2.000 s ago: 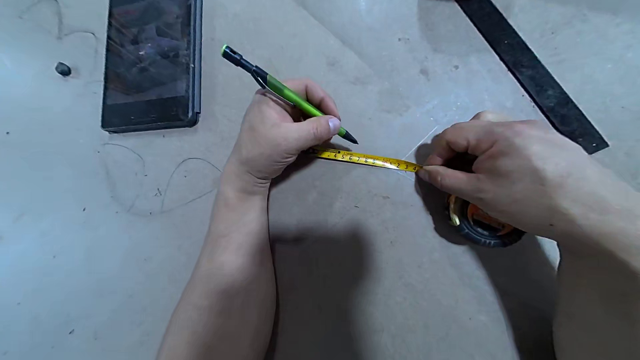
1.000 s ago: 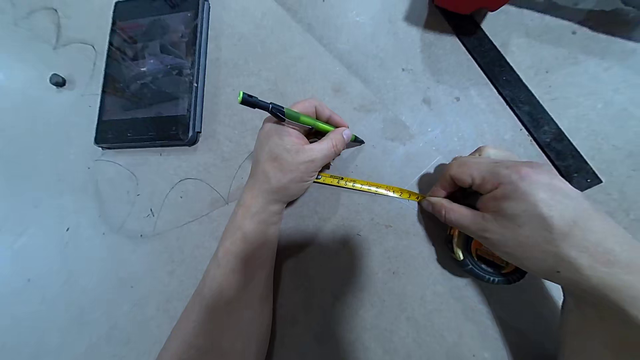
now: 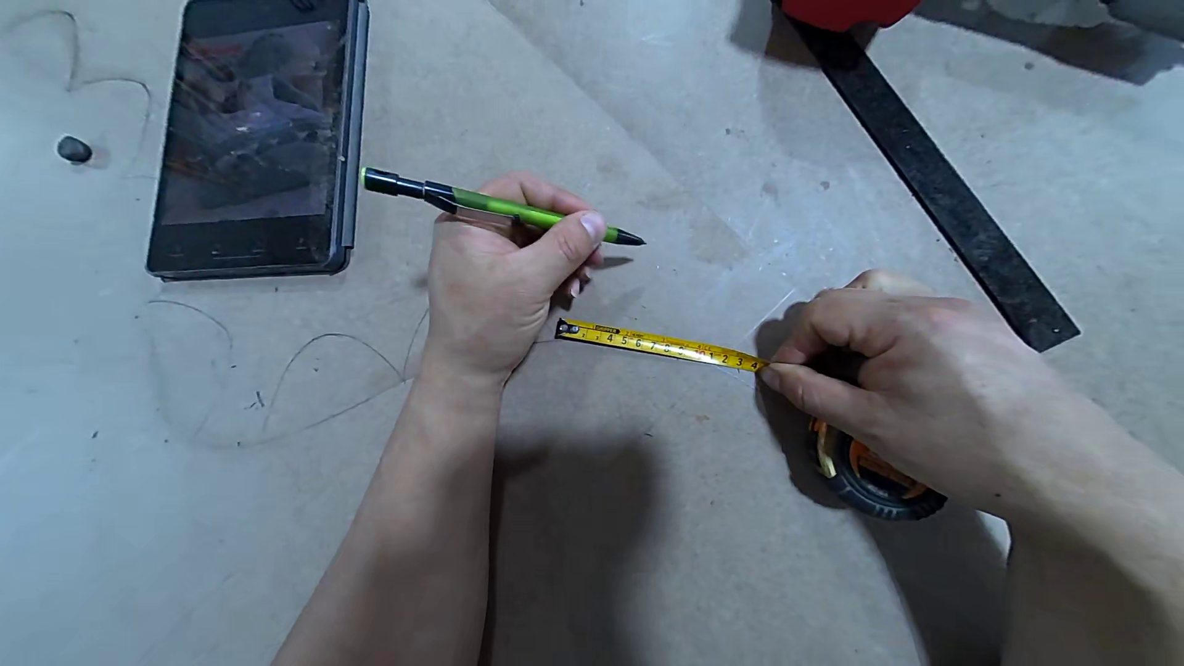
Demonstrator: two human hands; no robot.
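My left hand (image 3: 504,277) holds a green and black mechanical pencil (image 3: 536,215), its tip pointing right, a little above the surface. Just right of that hand lies the hooked end of a yellow tape measure blade (image 3: 657,347). My right hand (image 3: 869,370) pinches the blade's other visible end between thumb and finger. The round black and orange tape measure case (image 3: 879,481) is under this hand and partly hidden by it. Thin drawn lines run on the grey surface (image 3: 592,518) near the blade.
A smartphone or small tablet in a dark case (image 3: 254,139) lies at the upper left, beside a small dark lump (image 3: 74,149). Curved pencil lines (image 3: 324,338) mark the surface. A black flat metal bar (image 3: 943,185) slants at the upper right, beneath a red object (image 3: 851,11).
The hook end of the tape, hidden behind my left hand before, now shows beside it. My right hand keeps its pinch on the blade.
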